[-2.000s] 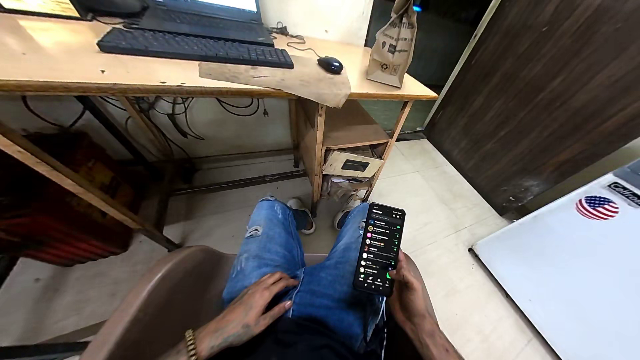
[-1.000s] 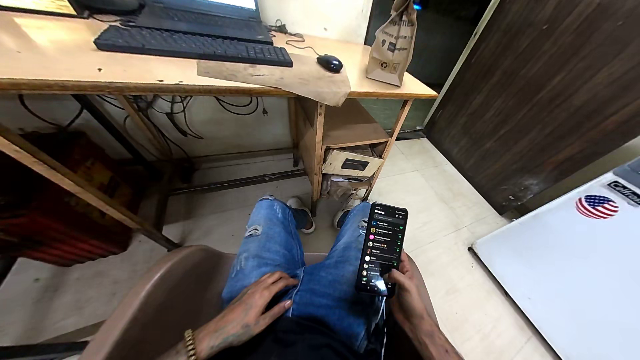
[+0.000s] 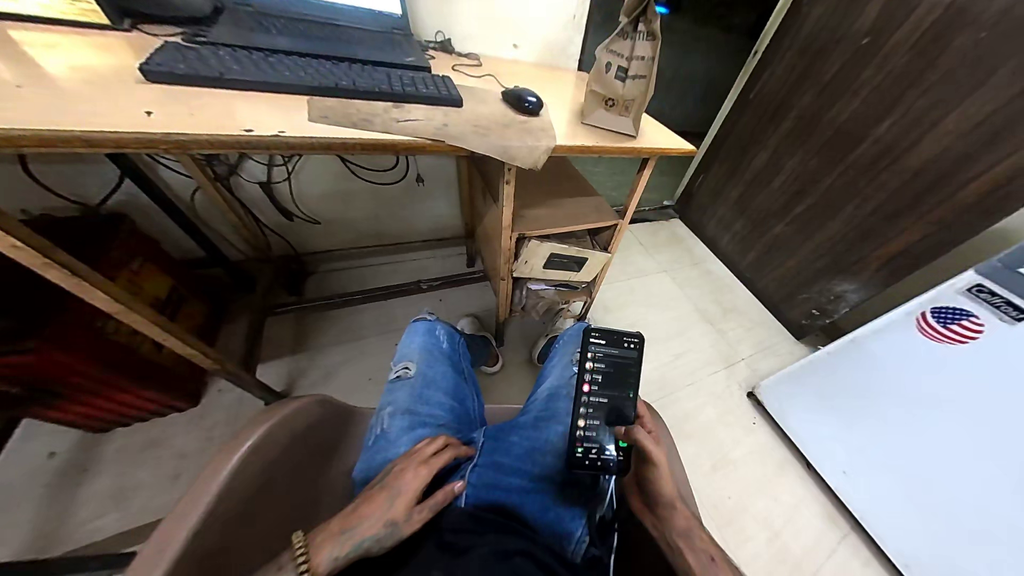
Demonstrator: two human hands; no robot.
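Note:
My right hand (image 3: 646, 460) holds a black smartphone (image 3: 606, 400) upright over my right thigh, its thumb on the lower part of the screen, which shows a dark list. A white cable (image 3: 614, 512) hangs below the phone. My left hand (image 3: 412, 484) rests on the upper left thigh of my ripped blue jeans (image 3: 432, 384), fingers slightly apart and holding nothing. A beaded bracelet (image 3: 301, 552) is on the left wrist.
Ahead stands a wooden desk (image 3: 240, 142) with a black keyboard (image 3: 300, 74), a laptop (image 3: 320, 36), a mouse (image 3: 522, 101) and a paper bag (image 3: 624, 76). Cables hang below. A brown chair (image 3: 232, 480) surrounds me; a white appliance (image 3: 896, 424) is at right.
The list on the phone screen has shifted, and my right thumb has moved over the lower screen. My left hand has stayed on the thigh.

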